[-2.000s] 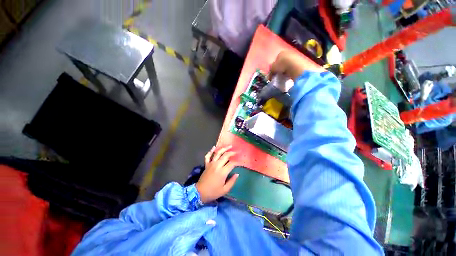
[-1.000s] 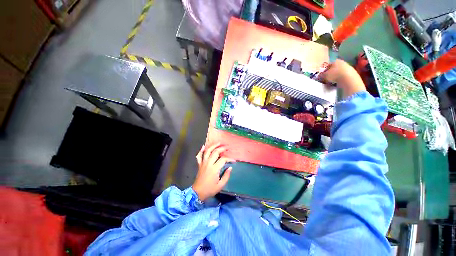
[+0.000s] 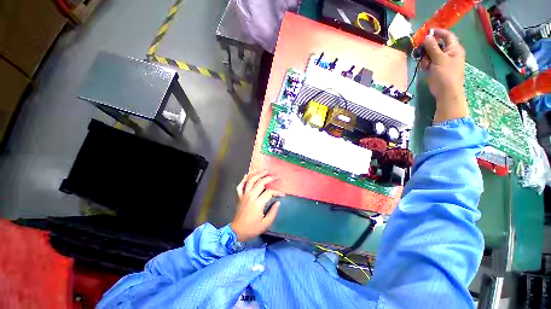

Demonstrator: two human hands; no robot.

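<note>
A green circuit board (image 3: 314,167) lies component side up on the red mat (image 3: 296,181). Its long silver-white heat sinks (image 3: 326,148), yellow-wrapped transformer (image 3: 340,121) and reddish-brown coils (image 3: 396,157) show. My left hand (image 3: 256,205) rests on the mat's near left edge, fingers spread and empty, beside the board. My right hand (image 3: 444,57) is raised past the board's far right corner. Its fingertips pinch a small thing with a dark thin lead hanging toward the board; what it is cannot be told.
A black tray with a yellow ring (image 3: 367,23) stands at the mat's far end. Another green board (image 3: 492,108) lies solder side up at right. Red bars (image 3: 444,21) cross at upper right. A metal stool (image 3: 127,84) and black crate (image 3: 136,172) are at left.
My right hand has moved from over the board to beyond its far right corner, uncovering the board's right end. My left hand has stayed at the mat's edge.
</note>
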